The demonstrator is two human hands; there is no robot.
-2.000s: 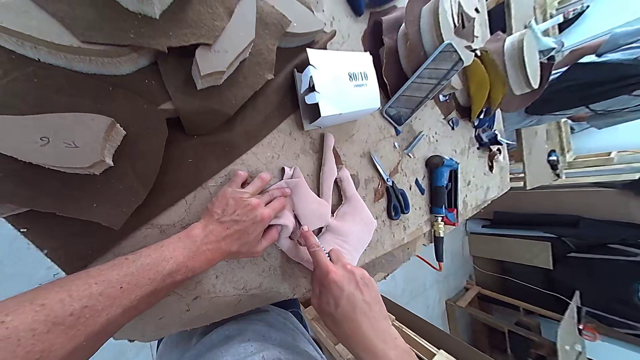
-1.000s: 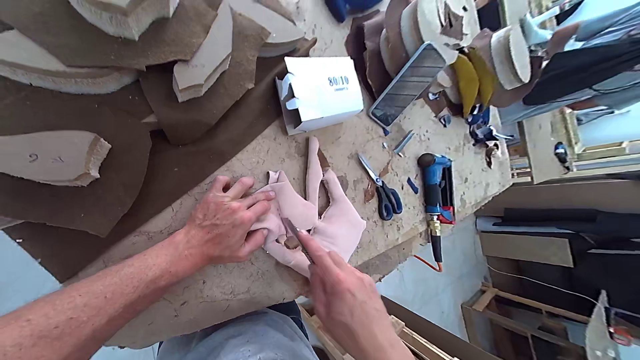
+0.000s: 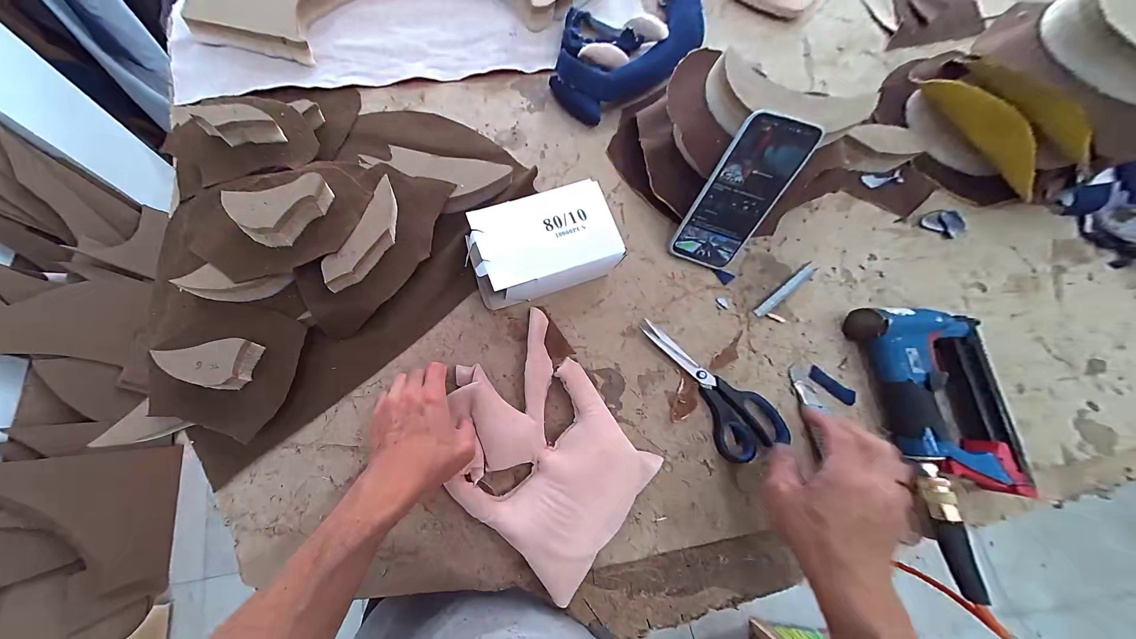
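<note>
A pink fabric-covered padded piece [image 3: 568, 497] with openings and thin arms lies at the near edge of the worktable. My left hand [image 3: 422, 430] rests on its left side, fingers bent over the fabric edge. To the right, my right hand [image 3: 839, 484] is over the table at a small metal hand tool [image 3: 806, 390], its handle end partly hidden by the fingers; whether the hand grips it, I cannot tell. Scissors with dark handles [image 3: 710, 382] lie between the pink piece and that hand. A blue pneumatic stapler [image 3: 923, 382] lies just beyond it, with a hose attached.
A white cardboard box [image 3: 546, 235] stands behind the pink piece, a smartphone [image 3: 745, 191] to its right. Brown fabric pieces with foam shapes [image 3: 306, 209] cover the left. A blue padded piece [image 3: 661, 53] and stacked covered shapes [image 3: 967, 115] lie at the back.
My right hand has moved from the pink piece to the right, beside the scissors and stapler. My left hand stays at the pink piece. The view has turned.
</note>
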